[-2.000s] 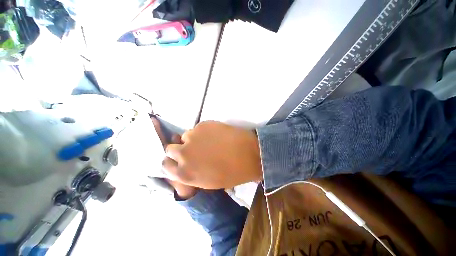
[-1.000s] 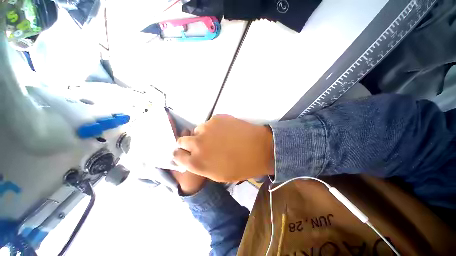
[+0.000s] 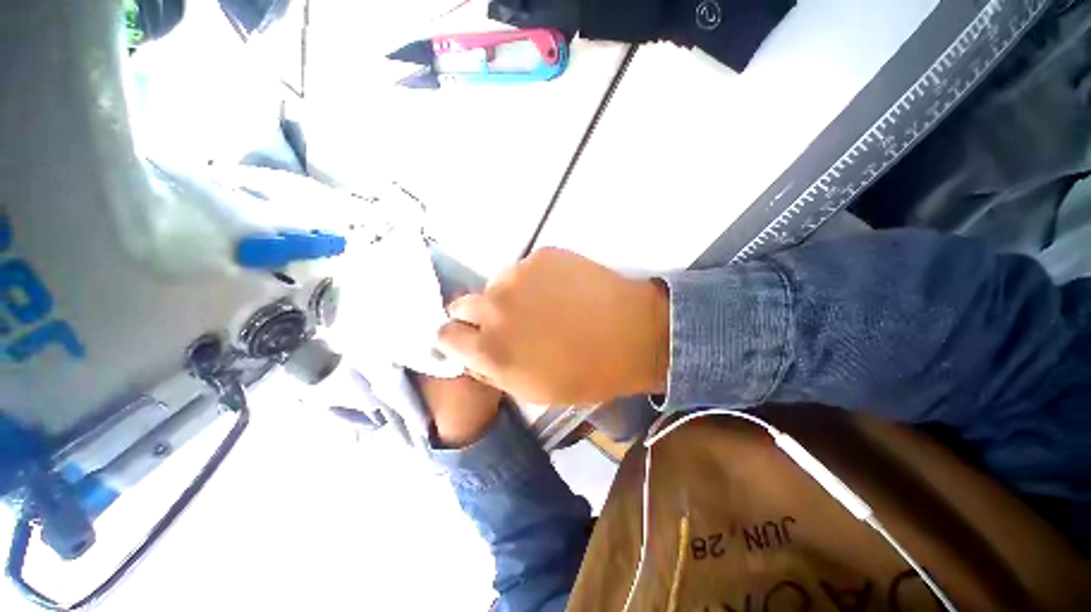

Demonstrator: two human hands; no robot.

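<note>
My right hand [image 3: 562, 329] reaches in from the right, fingers bent and pinching the edge of a pale cloth piece [image 3: 410, 299] beside the needle area. My left hand [image 3: 461, 407] comes from below and is mostly hidden behind my right hand and the cloth; its wrist and a bit of finger show, and its grip is hidden. The white sewing machine head [image 3: 84, 179] with blue lettering fills the left side. The needle area is washed out by glare, so the needle and the cloth's outline are unclear.
Thread snips [image 3: 503, 56] with pink and blue handles lie at the top, beside black fabric pieces [image 3: 670, 22]. A measuring tape [image 3: 885, 126] runs along the table edge. Dark grey cloth [image 3: 993, 167] is at right. A white earphone cable [image 3: 826, 478] hangs over the brown apron [image 3: 766, 490].
The view has shifted, so the machine head fills more of the left and the snips appear farther right. Both hands keep nearly the same pose, slightly higher in the picture.
</note>
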